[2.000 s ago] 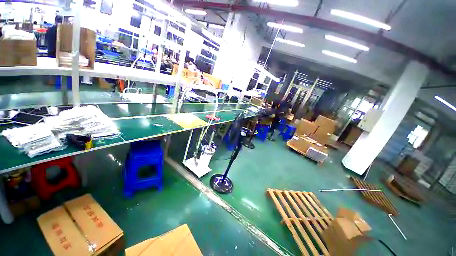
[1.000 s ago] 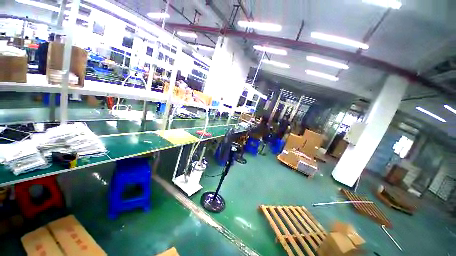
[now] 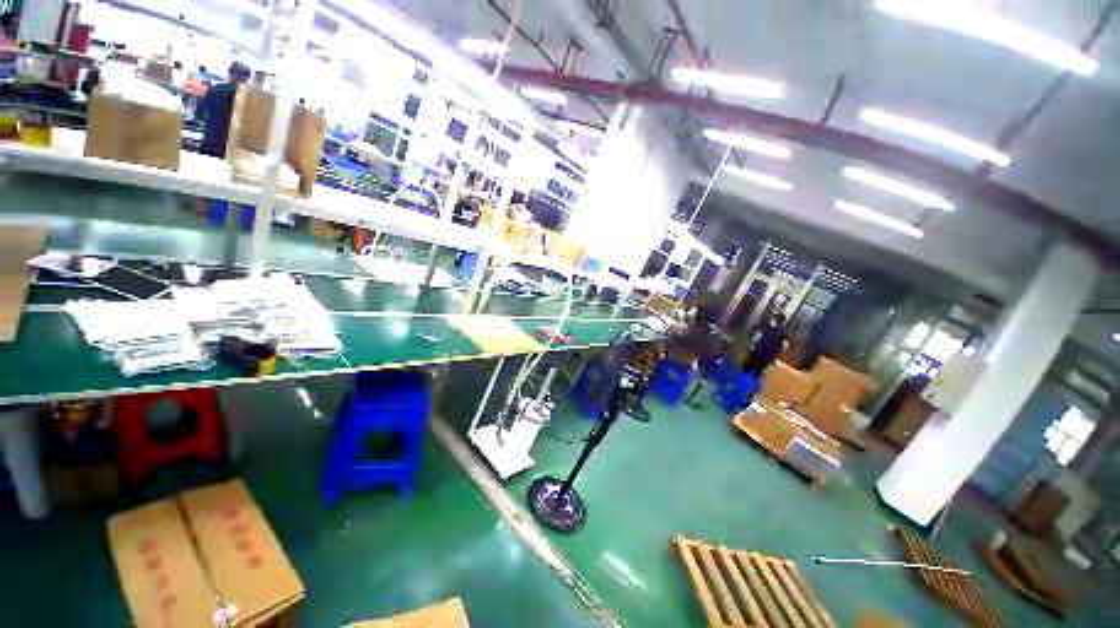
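Note:
Neither of my hands is in view. A closed brown carton (image 3: 203, 558) with red printing and a taped centre seam lies on the green floor at the lower left. The top of another carton (image 3: 418, 616) shows at the bottom edge, cut off by it. On the green bench (image 3: 405, 337) lies a pile of white bagged parts (image 3: 209, 321). A dark and yellow object (image 3: 249, 356), perhaps a tape dispenser, sits at the pile's front edge.
A blue stool (image 3: 378, 436) and a red stool (image 3: 170, 429) stand under the bench. A black pedestal fan (image 3: 559, 503) and a white wheeled unit (image 3: 510, 442) stand beside it. Wooden pallets (image 3: 749, 589) lie to the right. A brown board edge (image 3: 15, 280) shows at far left.
The view has swung left, so the scene sits further right. The printed carton shows more fully than one second ago. The carton by the near pallet has almost left the picture.

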